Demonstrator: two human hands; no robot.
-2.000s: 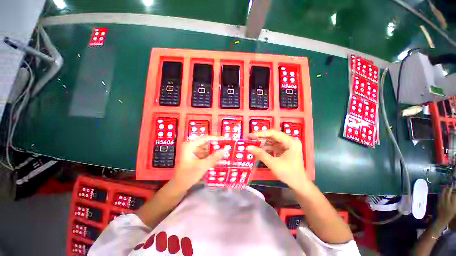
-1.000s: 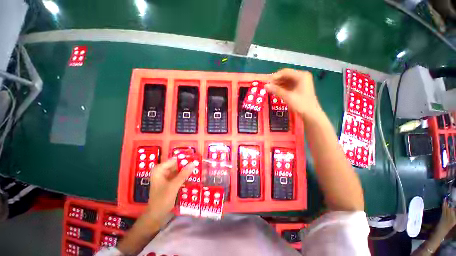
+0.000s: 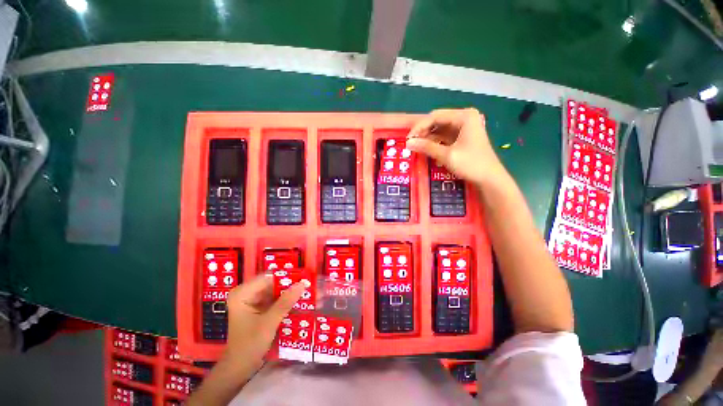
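Note:
The orange-red tray (image 3: 337,231) holds keypad phones in two rows of five. In the back row, the three phones at left, such as this bare phone (image 3: 227,181), have dark screens. My right hand (image 3: 460,147) pinches the top right corner of a red screen film (image 3: 395,162), which lies over the screen of the fourth back-row phone (image 3: 392,204). The rightmost back phone and the front-row phones show red films. My left hand (image 3: 258,313) grips a film sheet (image 3: 314,337) with several red labels and a clear empty part, above the front row.
A stack of film sheets (image 3: 588,190) lies at right beside a cable. A clear strip (image 3: 99,186) lies at left with a red label above it. Stacked trays (image 3: 162,369) show below the bench edge. A white oval device (image 3: 667,350) and another person's arm (image 3: 701,381) are at far right.
My right hand left the sheet and carried one film to the fourth back-row phone. Since a second ago, that film has straightened over the screen. My left hand still holds the sheet.

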